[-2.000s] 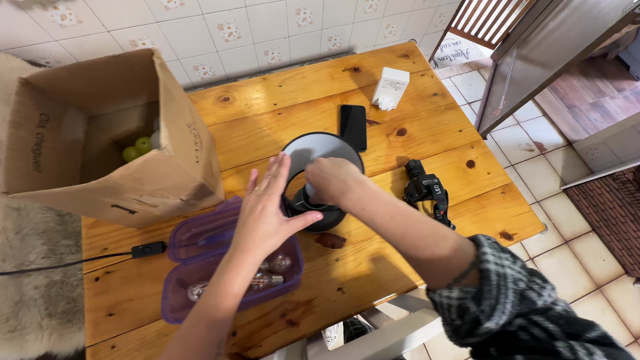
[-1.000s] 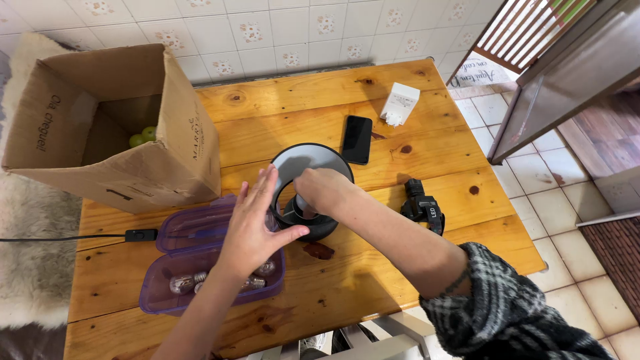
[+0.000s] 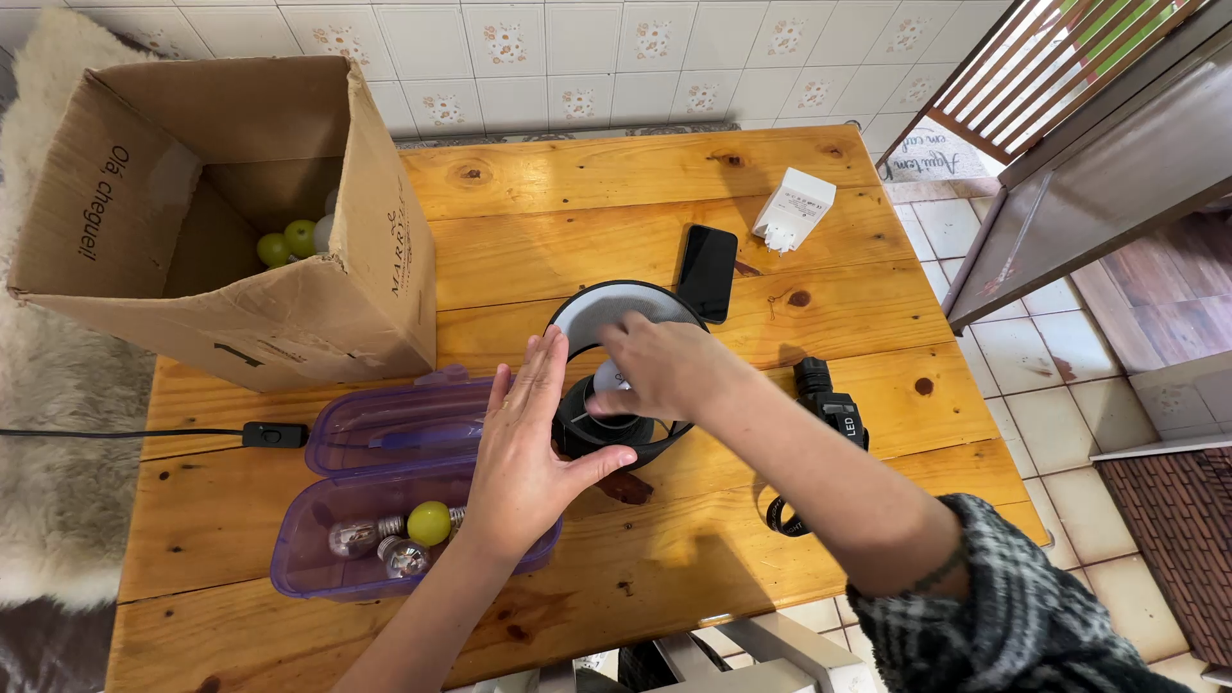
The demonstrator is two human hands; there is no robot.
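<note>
A round lampshade (image 3: 630,300) with a grey-white lining and black rim lies on the wooden table, its wide opening facing up. Inside it, my right hand (image 3: 664,371) has its fingers on a white light bulb (image 3: 608,377) that stands in the black socket (image 3: 587,423). My left hand (image 3: 529,443) is spread with its palm against the lampshade's near left side, thumb apart, gripping nothing. Below and left of it is a purple plastic container (image 3: 318,568) with several clear bulbs (image 3: 353,537) and a yellow-green one (image 3: 429,523).
A cardboard box (image 3: 385,279) holding yellow-green bulbs (image 3: 299,237) stands at the left. Beyond the lampshade are a black phone (image 3: 707,272) and a small white box (image 3: 795,207). A black LED headlamp (image 3: 839,414) lies at the right, and a cord switch (image 3: 274,434) at the left.
The right hand has shifted slightly within the lampshade, and the white bulb now shows under its fingers. The left hand remains against the shade's side. The view has moved a little.
</note>
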